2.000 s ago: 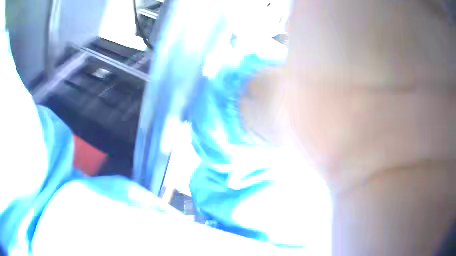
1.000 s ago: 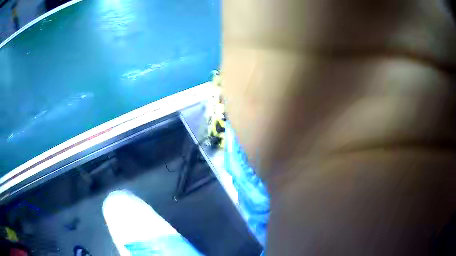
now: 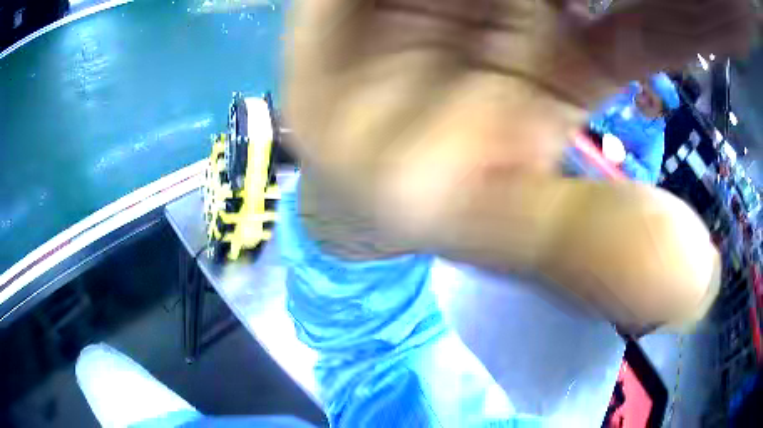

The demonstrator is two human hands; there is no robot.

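Note:
My right hand is bare, blurred and very close to the camera, across the top centre and right. Its palm faces the camera, the thumb points right, and a dark blurred finger shows at the upper right. The other fingers are cut off or unclear. No held object shows. The light blue sleeve runs down from the wrist. My left hand is not in view.
A black round body with yellow tape stands on the steel table. A green conveyor belt curves at left. A person in blue is at upper right. A black-edged red object and white-and-blue cloth are low.
The view has swung right, bringing in the steel table, the taped body and the person. My right hand now shows its thumb and covers less of the picture's lower right.

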